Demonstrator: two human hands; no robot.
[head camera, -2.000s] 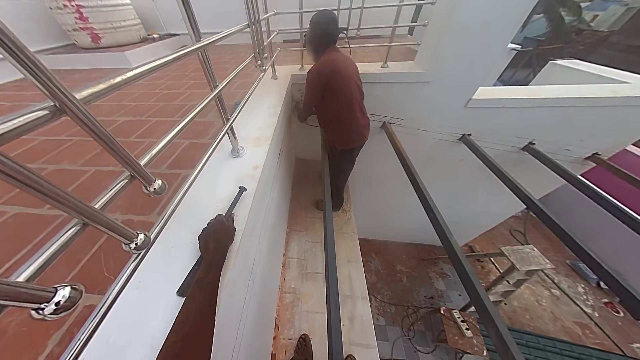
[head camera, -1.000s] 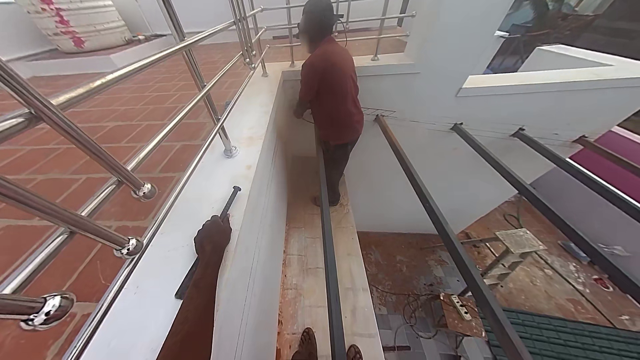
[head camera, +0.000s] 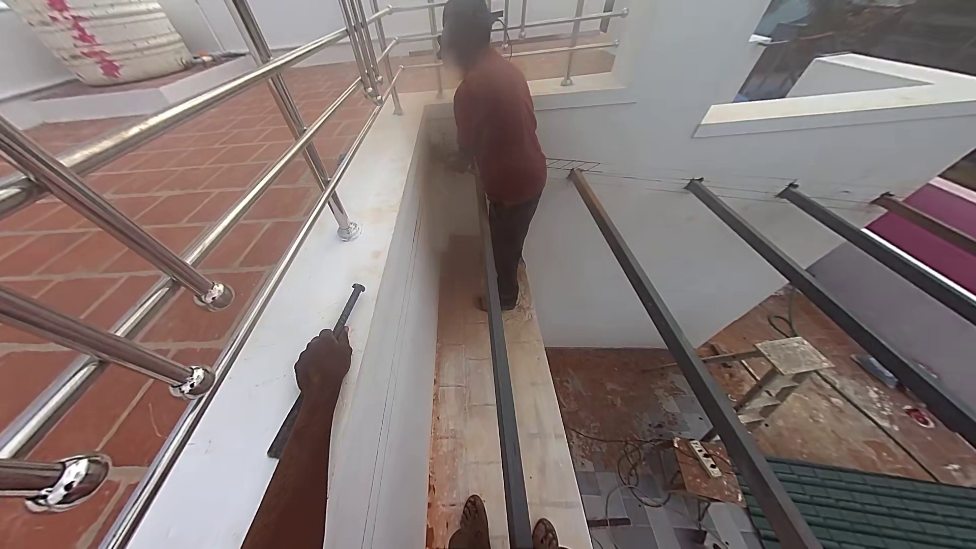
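My left hand (head camera: 323, 360) rests on the white parapet top (head camera: 293, 305), closed around a dark metal rod with a flat round head (head camera: 351, 306), perhaps a chisel; its other end shows below my wrist. My right hand is out of view. Between my feet in sandals (head camera: 473, 521) a long dark square steel tube (head camera: 503, 389) runs along the ledge (head camera: 461, 381) toward a co-worker in a dark red shirt (head camera: 499, 126), who bends at the far wall corner with hands low in hazy dust. What those hands hold cannot be made out.
Stainless steel railing (head camera: 206, 84) stands along my left. More steel tubes (head camera: 671, 328) span the drop on the right. Far below are a stepladder (head camera: 770, 381), a power strip (head camera: 705, 457) with cables and green corrugated sheets (head camera: 869, 503). A white tank (head camera: 103, 38) stands at the upper left.
Brownish dust around the co-worker and the wall corner has grown thicker. My left hand keeps its hold on the rod at the same place on the parapet.
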